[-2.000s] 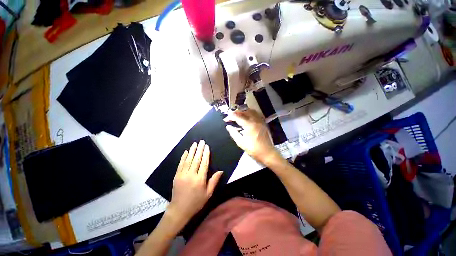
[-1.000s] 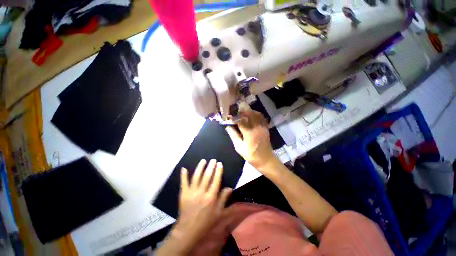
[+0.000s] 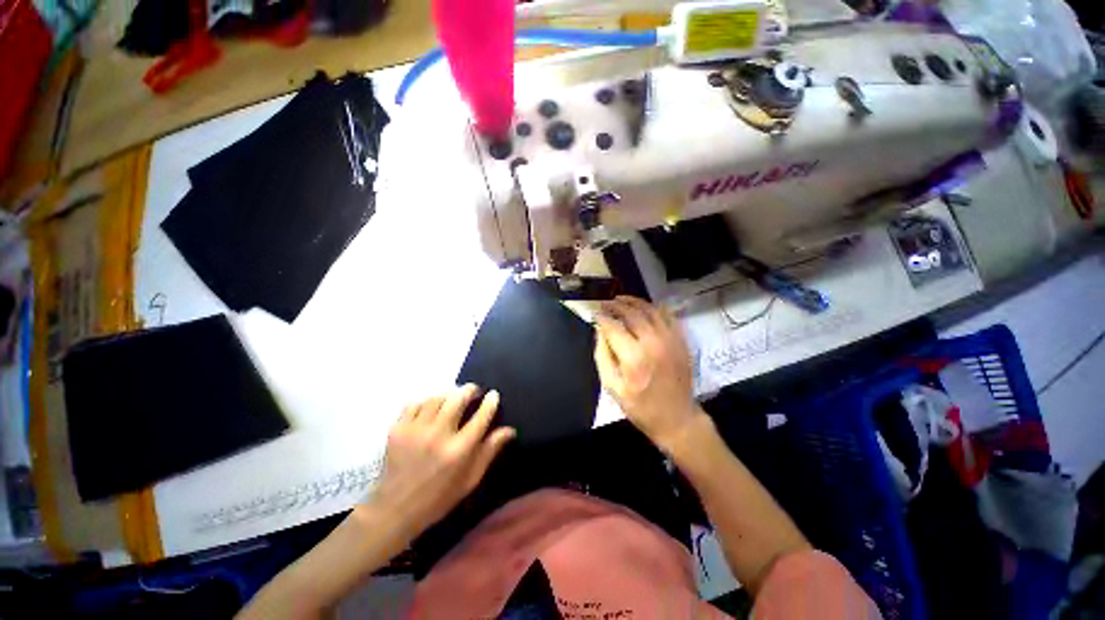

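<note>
A black fabric panel [image 3: 533,363] lies on the white table with its far corner under the presser foot [image 3: 521,269] of the sewing machine [image 3: 751,170]. My left hand [image 3: 446,446] is at the panel's left near edge, fingertips on it, thumb and fingers bent over the edge. My right hand [image 3: 648,363] is at the panel's right side, its fingertips at a short dark strip [image 3: 584,287] beside the foot. Whether its fingers pinch the strip is unclear. The needle is too small to make out.
A plain black stack [image 3: 170,406] lies at left, with fanned black pieces [image 3: 285,200] beyond it. Blue-handled snips [image 3: 788,288] and small black pieces [image 3: 691,246] lie under the machine arm. A bobbin tray [image 3: 931,246] is at right. A blue basket [image 3: 1012,382] holds scraps. A pink cone [image 3: 481,61] stands on the head.
The panel has turned, its near end swinging right. My left hand has moved to its left edge. My right hand has drawn back slightly from the foot, and the dark strip now shows. The view has shifted.
</note>
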